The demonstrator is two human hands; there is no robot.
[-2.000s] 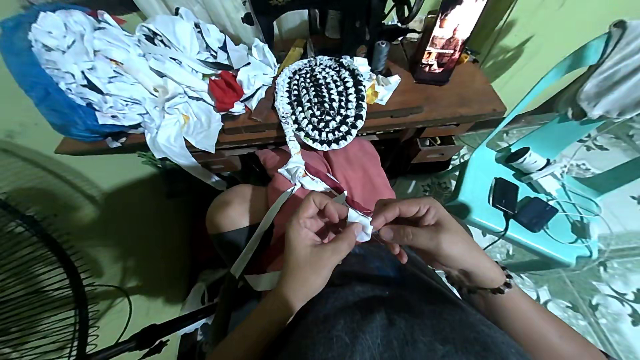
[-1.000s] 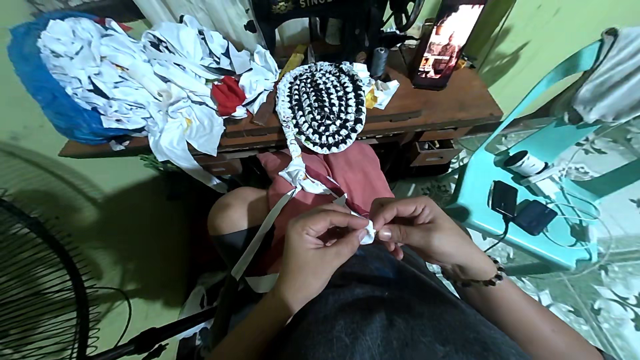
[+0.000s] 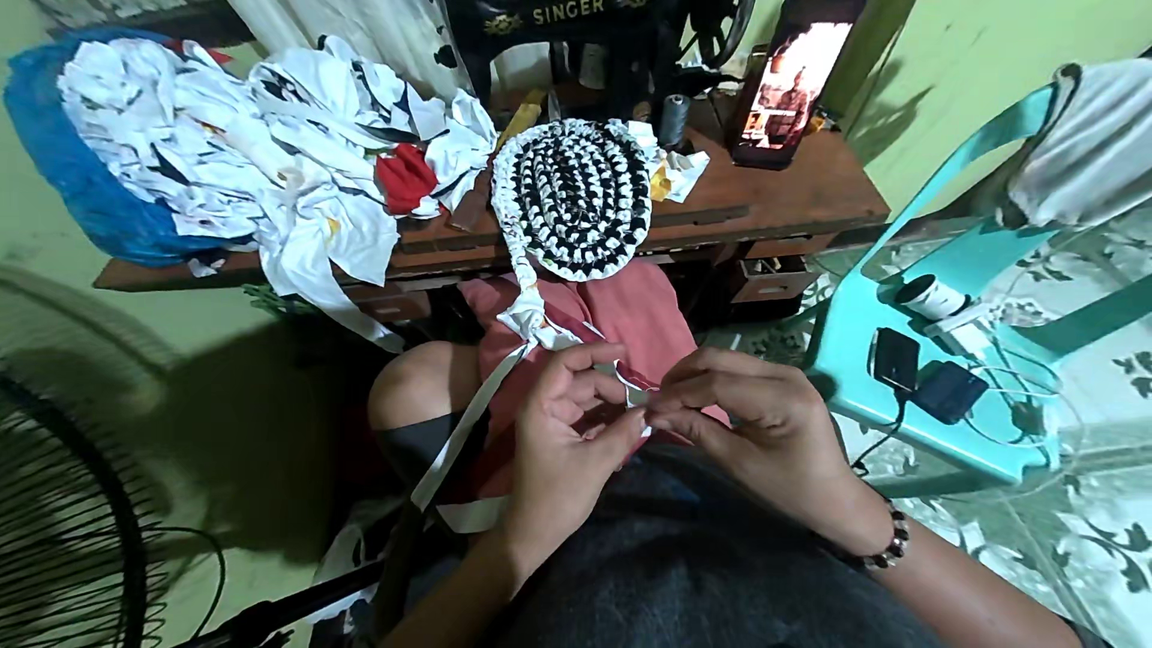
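Note:
My left hand and my right hand meet above my lap, pinching a narrow white fabric strip between thumbs and fingertips; the fingers hide part of it. Beyond them, an oval black-and-white braided rag mat leans at the table's front edge. Its white braided tail runs down to a knotted bunch of white cloth lying on red cloth over my lap. From the bunch, a long white strip hangs down left of my left hand.
A wooden sewing table bears a black Singer sewing machine, a thread spool, a propped phone and white fabric scraps in a blue bag. Left is a fan; right, a teal plastic chair holding devices and cables.
The crumpled white piece between my fingertips now shows as a thinner, more open strip. My hands stay in about the same place, with the fingers shifted slightly.

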